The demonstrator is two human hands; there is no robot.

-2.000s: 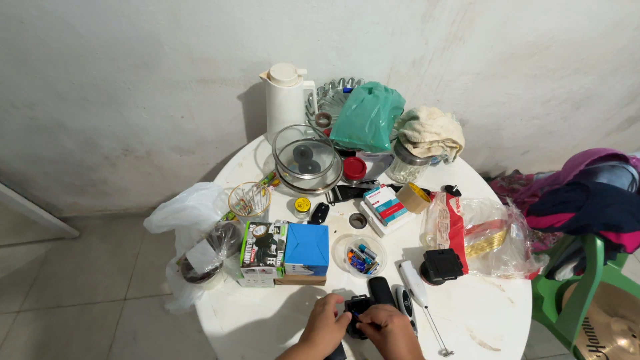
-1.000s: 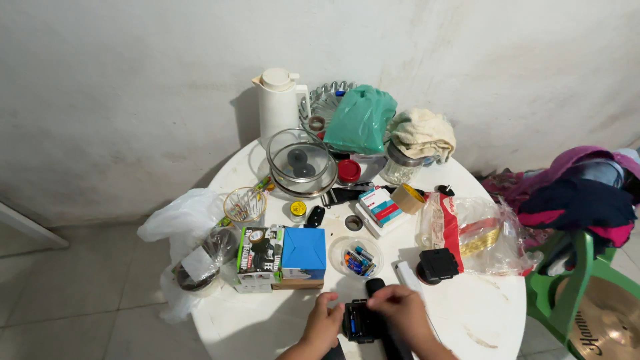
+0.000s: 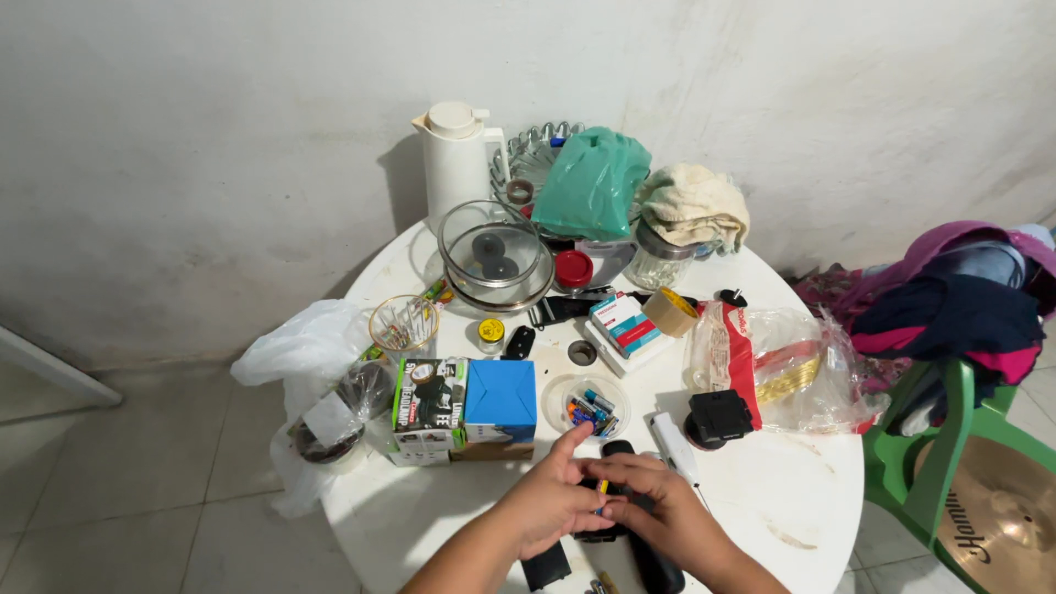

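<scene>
Both of my hands meet near the front of the round white table. A small battery (image 3: 603,487) shows between them, with the fingers of my right hand (image 3: 660,503) closed on it. My left hand (image 3: 554,502) touches it from the other side, its index finger raised. Beneath the hands lies a black device (image 3: 596,535), mostly covered. A black flat cover (image 3: 546,568) and several loose batteries (image 3: 602,584) lie nearer the edge. Just beyond my fingers stands a clear round tub (image 3: 551,398) holding several batteries (image 3: 596,409). A black handle-shaped object (image 3: 660,569) lies under my right hand.
A headlamp box (image 3: 428,400) and a blue box (image 3: 500,393) stand left. A white handheld frother (image 3: 675,445) and black camera-like device (image 3: 716,419) lie right. Behind are a white thermos jug (image 3: 456,165), glass lids (image 3: 499,264) and a green bag (image 3: 596,181). A green chair (image 3: 940,462) holds a cymbal.
The hands were apart over the black device one second ago; now they are together above it with a battery between the fingers.
</scene>
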